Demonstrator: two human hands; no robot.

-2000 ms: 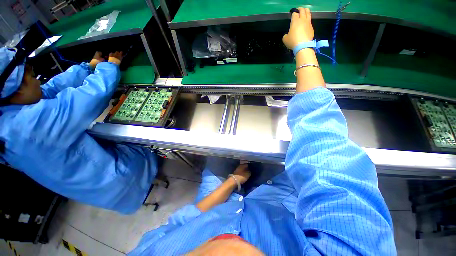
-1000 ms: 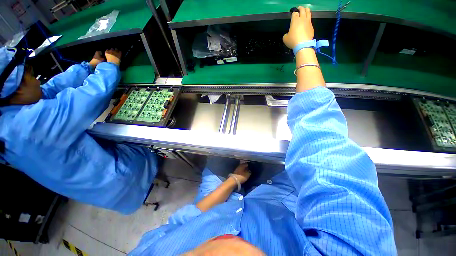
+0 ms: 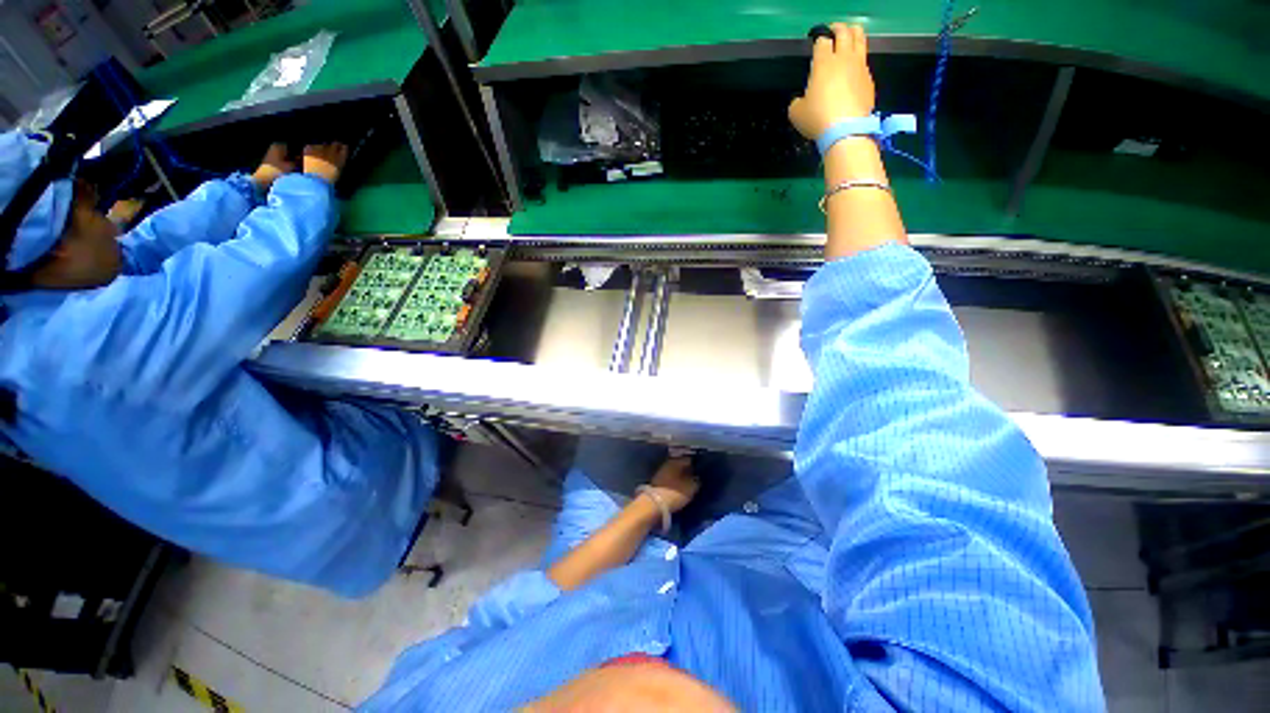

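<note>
My right hand (image 3: 839,87) rests at the front edge of the upper green shelf (image 3: 669,31), with a black covering at a fingertip and a light blue strap (image 3: 864,128) on the wrist. Whether it holds anything cannot be told. My left hand (image 3: 674,482) is low at my lap, below the pale conveyor rail (image 3: 669,404); its fingers are partly hidden in shadow. Light green PCB panels (image 3: 404,295) lie in a black carrier on the conveyor at the left. Another carrier with PCB panels (image 3: 1231,341) is cut off by the right edge.
A coworker in a blue smock (image 3: 181,320) stands at the left with hands under a shelf. A clear crumpled bag (image 3: 596,123) lies on the lower green surface. A blue coiled cord (image 3: 939,91) hangs from the shelf. Parallel metal bars (image 3: 642,320) cross the conveyor bed.
Both my hands stay in place. The coworker's hands have shifted slightly at the left.
</note>
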